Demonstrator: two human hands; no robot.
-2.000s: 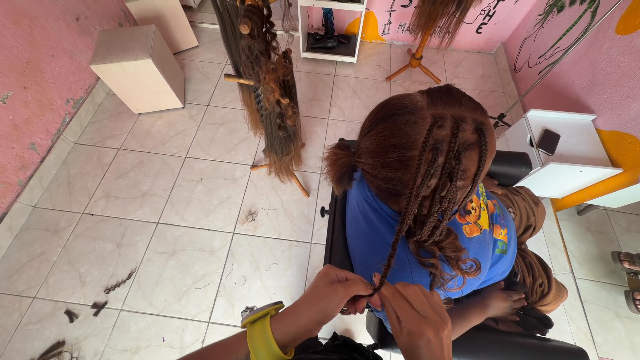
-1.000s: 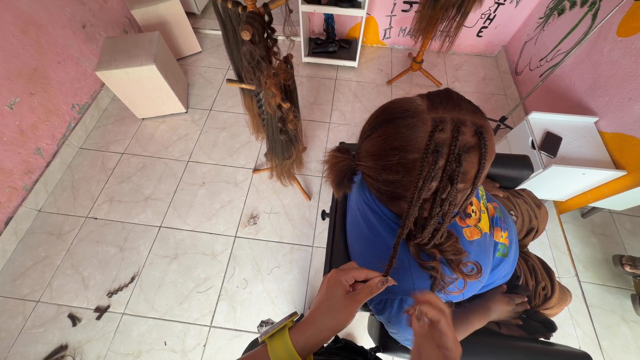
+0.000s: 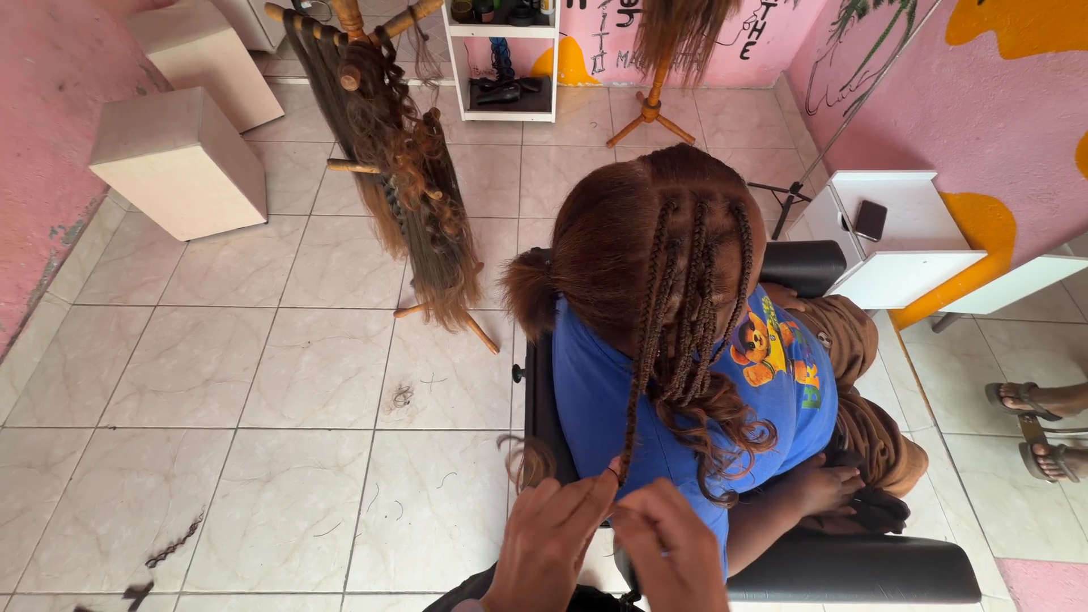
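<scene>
A long thin braid point(image 3: 639, 399) hangs from the side of a seated person's reddish-brown hair point(image 3: 605, 212). Near its lower end my left hand point(image 3: 552, 531) pinches it between the fingertips. My right hand point(image 3: 667, 544), slightly blurred, is close beside on the right with bent fingers; whether it holds strands is unclear. A curly lock of loose hair point(image 3: 531, 463) sticks out above my left hand. Several finished braids point(image 3: 701, 297) hang over the side of the face and end in loose curls point(image 3: 722, 425). The rest of the hair is gathered in a short ponytail point(image 3: 531, 293).
The person, in a blue T-shirt point(image 3: 586, 408), sits in a black chair with a padded armrest point(image 3: 858, 569). Hair extensions hang on a wooden stand point(image 3: 340, 166). Beige boxes point(image 3: 183, 161), a white shelf point(image 3: 510, 115) and a white cabinet point(image 3: 914, 276) stand around. Another person's sandalled feet point(image 3: 1033, 433) are at right.
My right hand, apart from the left one a second ago, is back close beside it. A loose curly lock now shows above my left hand.
</scene>
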